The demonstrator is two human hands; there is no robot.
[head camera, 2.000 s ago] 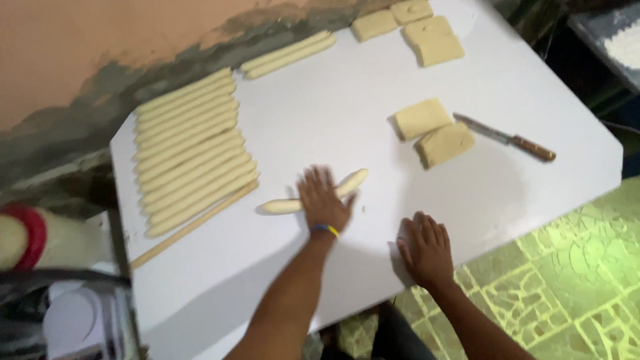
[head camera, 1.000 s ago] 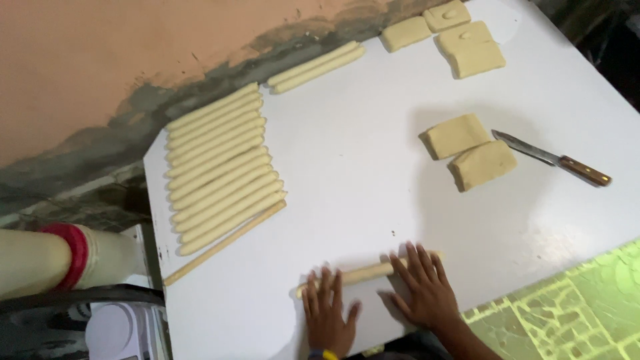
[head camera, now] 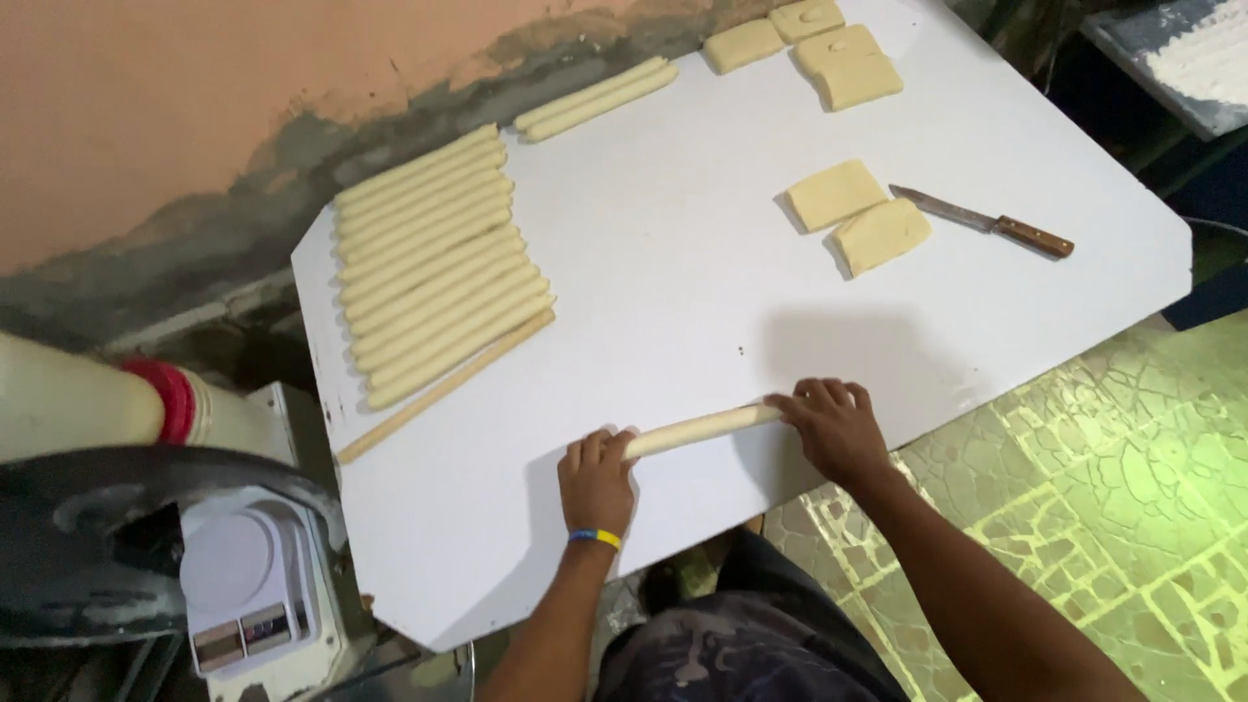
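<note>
A smooth rope of pale dough point(head camera: 702, 429) lies near the front edge of the white table. Its left end is in my left hand point(head camera: 597, 487), which wears a blue and yellow wristband; its right end is under the fingers of my right hand point(head camera: 829, 424). Several finished-looking dough ropes point(head camera: 439, 263) lie side by side at the left, with a thin wooden stick point(head camera: 448, 385) along their near side. Two more ropes point(head camera: 597, 97) rest by the wall. Two flat dough pieces point(head camera: 837, 195) touch each other right of centre, beside a knife with a wooden handle point(head camera: 1033, 236).
More flat dough pieces point(head camera: 848, 68) sit at the table's far edge. Left of the white table point(head camera: 663, 253) stand a white kitchen scale point(head camera: 234, 565) and a pale container with a red band point(head camera: 166, 400). A tray of white powder point(head camera: 1204, 58) is at the far right.
Two seconds ago my left hand pressed the rope's middle and my right hand lay apart from it. Now both hands are at the rope's ends, and the rope is nearer the table's front edge.
</note>
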